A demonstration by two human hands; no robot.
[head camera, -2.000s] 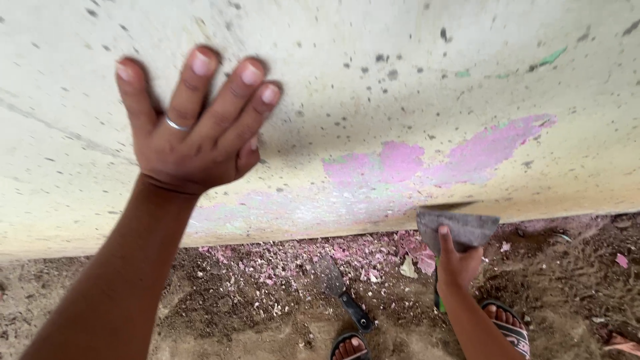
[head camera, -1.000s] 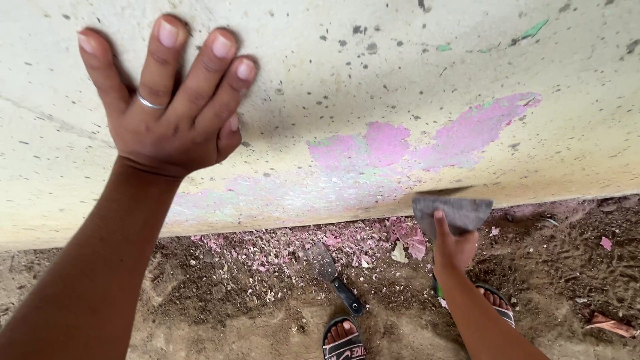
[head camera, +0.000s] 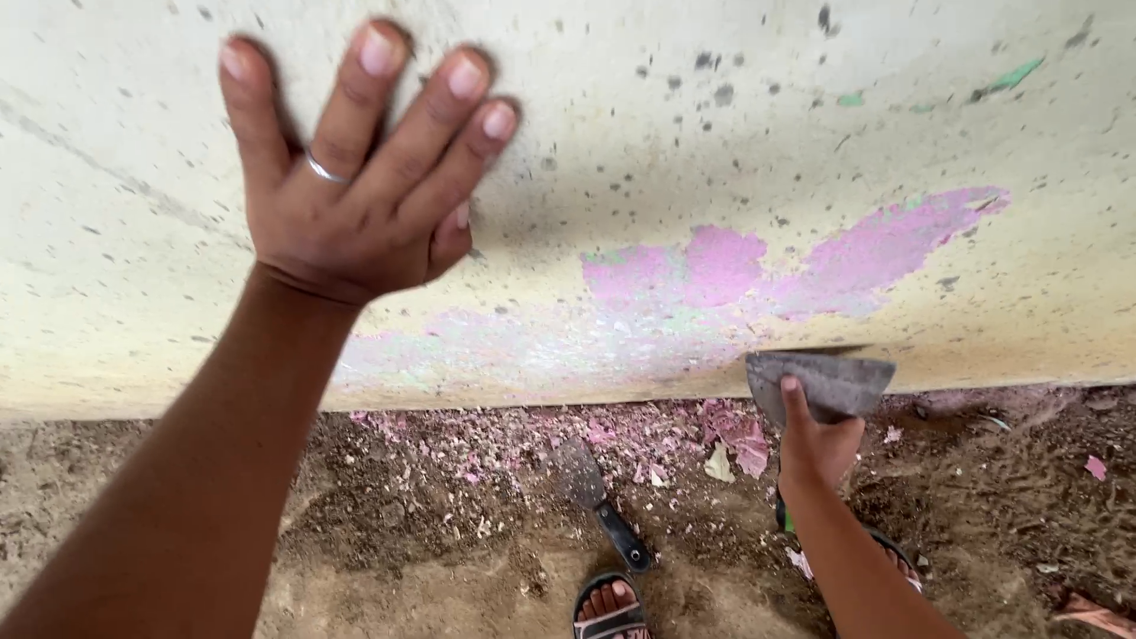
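Observation:
My left hand [head camera: 355, 169], with a ring on one finger, lies spread flat on a painted wall [head camera: 550, 53] and holds nothing. My right hand [head camera: 821, 444] grips a wide-bladed scraper [head camera: 821, 383], its thumb on the grey metal blade. The blade's edge is at the low part of the wall, just under a bared patch of pink paint [head camera: 723, 266]. Part of a black and green handle shows below that hand. A second scraper with a black handle [head camera: 623, 537] lies on the ground near the wall's foot.
Pink and pale paint chips [head camera: 612, 435] litter the dirt ground [head camera: 399, 586] along the wall. My sandalled foot [head camera: 611, 608] is at the bottom, and another sandal [head camera: 892, 550] shows partly behind my right forearm. A pinkish scrap [head camera: 1096, 614] lies at the lower right.
The view has shifted slightly. My left hand stays flat on the wall, and my right hand still holds the scraper low against it. No other change is plain.

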